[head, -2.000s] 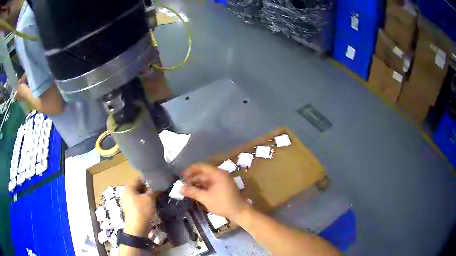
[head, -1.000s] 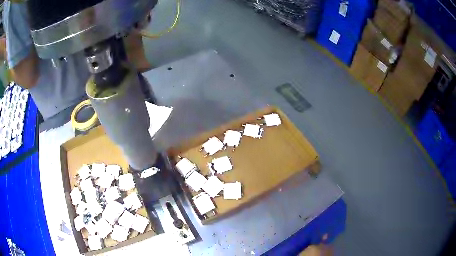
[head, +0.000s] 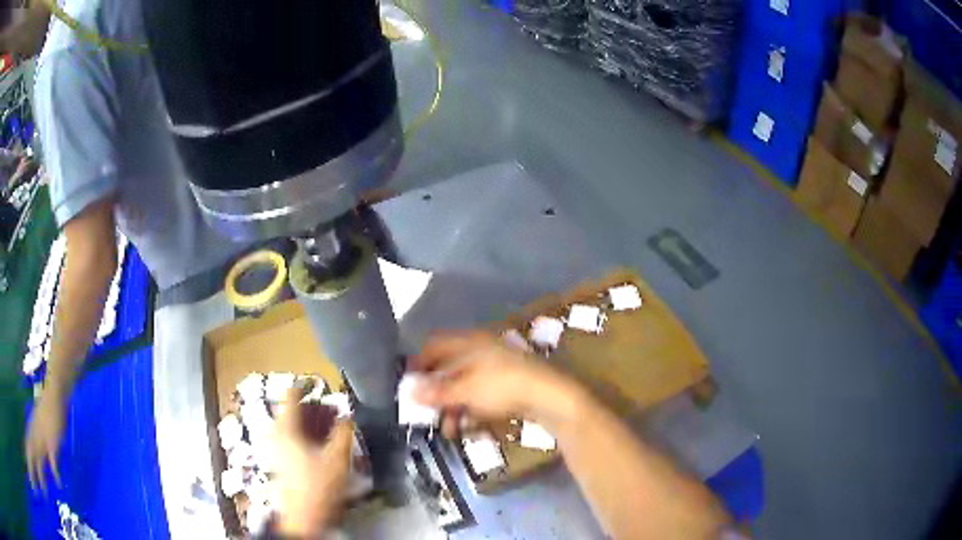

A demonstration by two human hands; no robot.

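My right hand point(head: 480, 382) holds a white square plastic part point(head: 419, 401) between thumb and fingers, just right of the grey tapered horn point(head: 357, 327). The fixture below the horn is mostly hidden. My left hand point(head: 311, 454) is blurred over the left cardboard tray point(head: 264, 335), which holds a pile of white parts point(head: 241, 454); I cannot tell whether it holds one. The right cardboard tray point(head: 643, 369) holds several white parts in a slanting row and a few nearer the machine.
The black machine head point(head: 280, 105) stands above the horn. A slotted metal plate point(head: 438, 487) lies in front. A tape roll point(head: 256, 280) and white scrap point(head: 404, 287) lie behind. Another person's arm point(head: 79, 306) hangs at left over a blue surface point(head: 95, 422). Blue bins and cartons stand at far right.
One second ago the left hand was out of view and only a bit of a hand showed at the bottom. Both hands are now at the machine, the right with a white part. The camera view has shifted.
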